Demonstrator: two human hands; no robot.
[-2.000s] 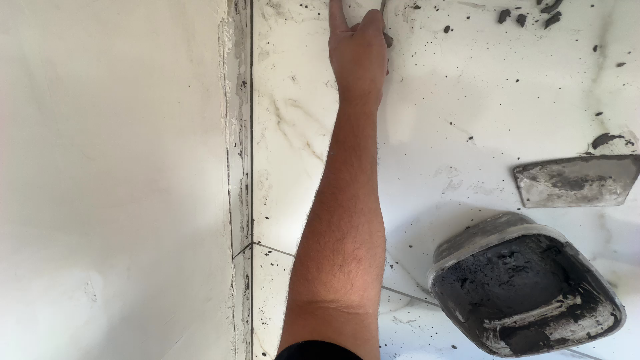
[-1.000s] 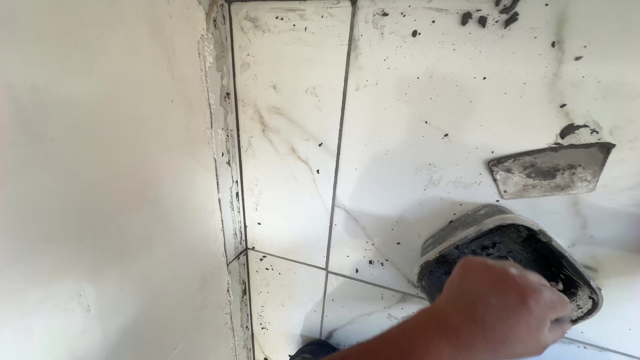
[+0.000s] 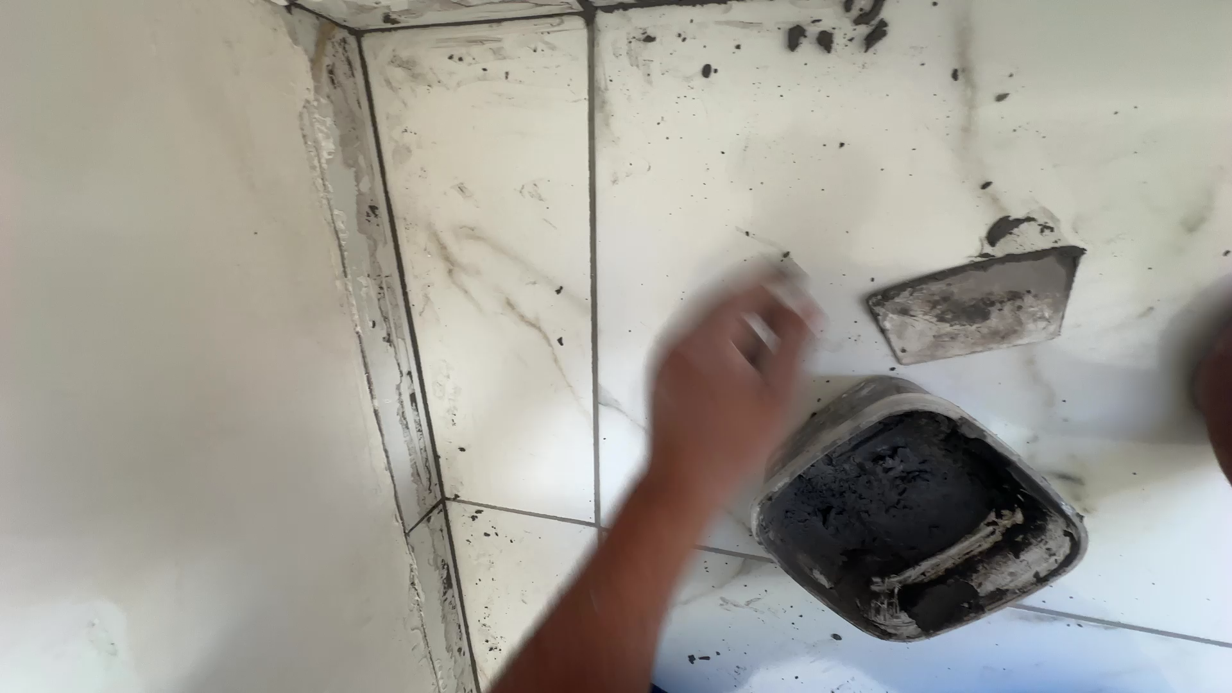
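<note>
My left hand [image 3: 727, 371], blurred by motion, is above the marbled white tiles, left of the flat plate and up-left of the tub. Its fingers are bent. Whether it holds a small thing is hidden by the blur. A smeared tub [image 3: 780, 472] with rounded corners holds dark grout-like paste [image 3: 885, 491], with a pale-crusted strip across its lower right part. Above the tub, a thin grey flat plate [image 3: 977, 303] lies on the tiles, coated with dark residue. My right hand cannot be made out.
A pale wall surface [image 3: 173, 366] fills the left side, with a rough, stained edge strip [image 3: 371, 260] beside the tiles. Dark joints [image 3: 594, 241] cross the tiles. Dark crumbs [image 3: 825, 40] lie scattered. A blurred skin-toned shape [image 3: 1220, 404] shows at the right edge.
My left hand was at the top, then over the tub; now it is up and left of the tub. A blurred shape has appeared at the right edge.
</note>
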